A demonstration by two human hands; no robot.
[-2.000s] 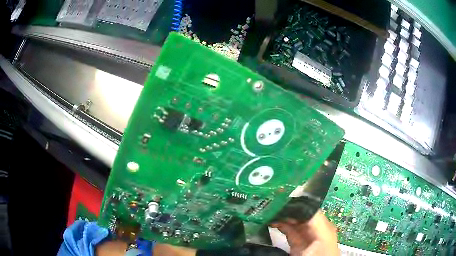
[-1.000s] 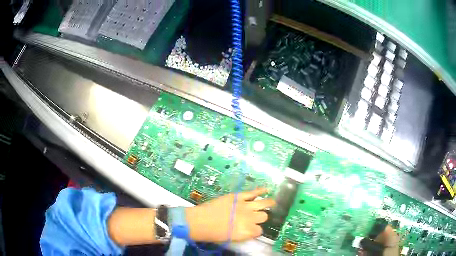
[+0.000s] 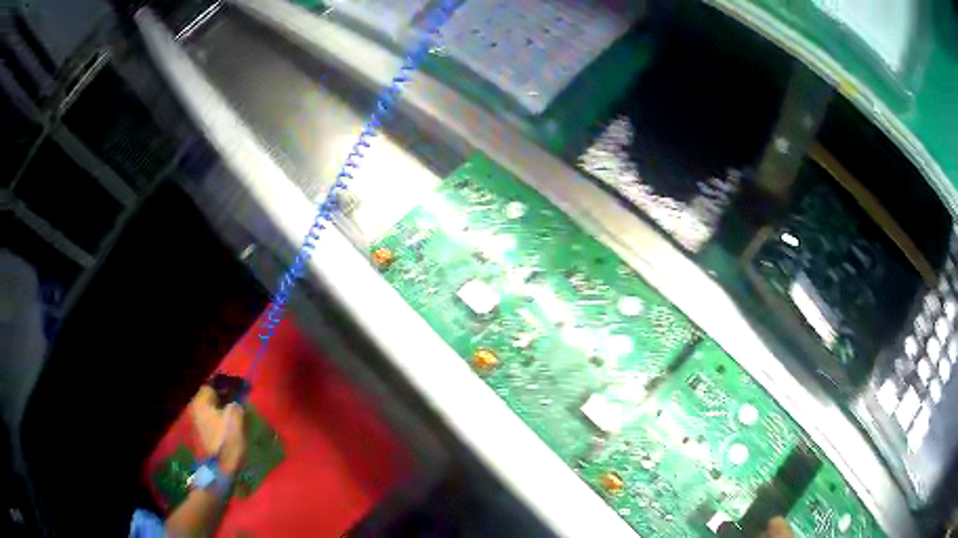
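Note:
Green printed circuit boards (image 3: 525, 305) lie side by side on the metal-railed conveyor, with small orange squares near their lower edge. My left hand (image 3: 219, 420), with black on its fingertips and a light blue wrist strap, is small and blurred at the lower left. It is over a green board (image 3: 257, 447) in the red-lined tote (image 3: 336, 420); whether it grips the board is unclear. My right hand (image 3: 777, 528) is mostly cut off by the bottom edge, near a dark strip across the boards; its hold is hidden.
Beyond the conveyor rail (image 3: 725, 289) are grey component trays (image 3: 525, 53), a black bin with small white pieces (image 3: 657, 200), a bin of dark components (image 3: 872, 263) and a tray of silver-white blocks (image 3: 914, 389). A blue coiled cord (image 3: 352, 168) crosses the conveyor.
The view has swung left. My left hand has moved from the conveyor boards down to the red-lined tote. My right hand now shows only at the bottom edge.

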